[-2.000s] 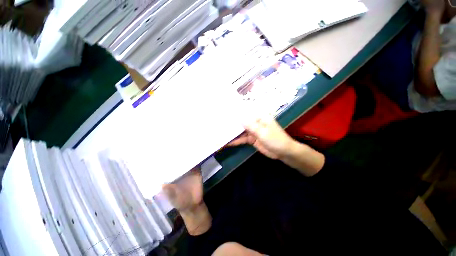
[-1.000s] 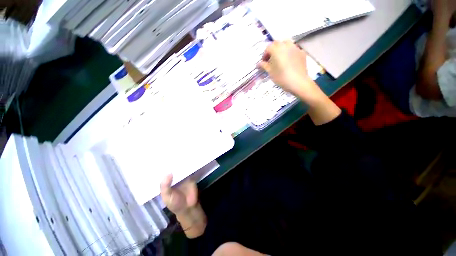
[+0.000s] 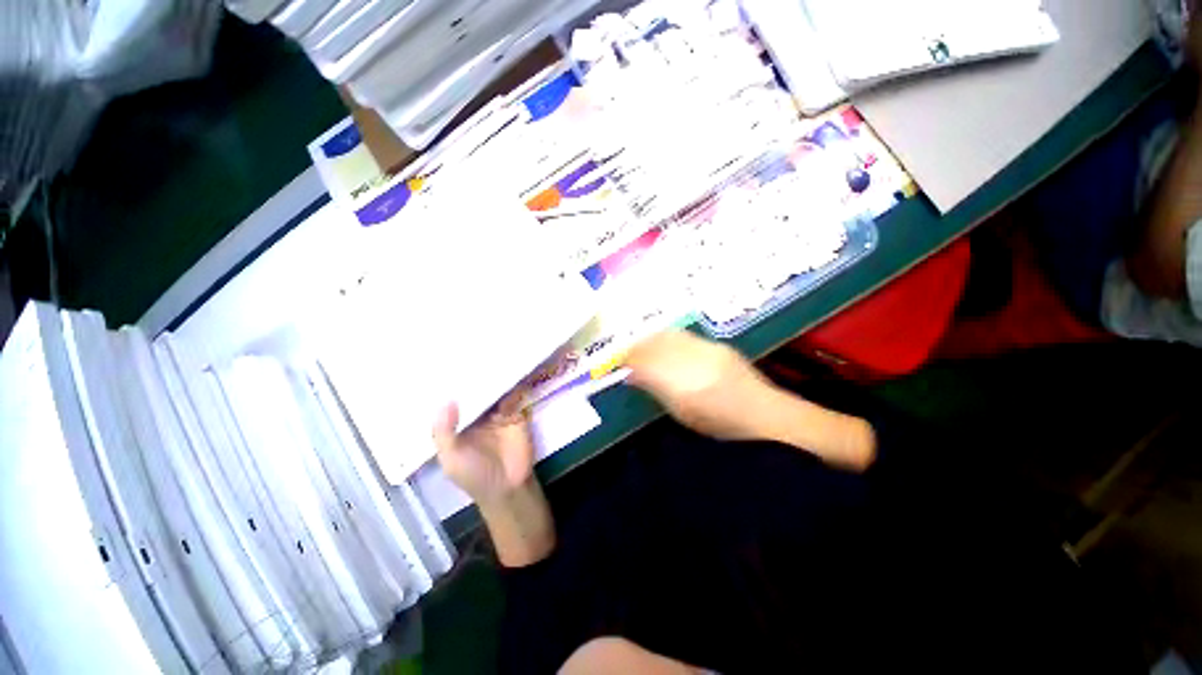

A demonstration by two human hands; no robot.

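A flat white housing, glaring and with blurred outlines, lies or is held tilted over the printed sheet. My left hand is at its near edge, thumb over the top and fingers partly hidden under the edge. My right hand is blurred, off the housing's right end, with fingertips bunched over the sheet near the bench edge. Whether it pinches a small part cannot be seen. A clear shallow tray of tiny white pieces lies beyond my right hand.
A leaning row of white housings stands at the left, with more stacked housings at the back. A short pile of housings lies on grey-brown board. A red stool and another person's arm are at the right.
My right hand has moved from above the tray area back toward me, close to the housing. My left hand now has its fingers under the housing's near edge. The view has shifted slightly.
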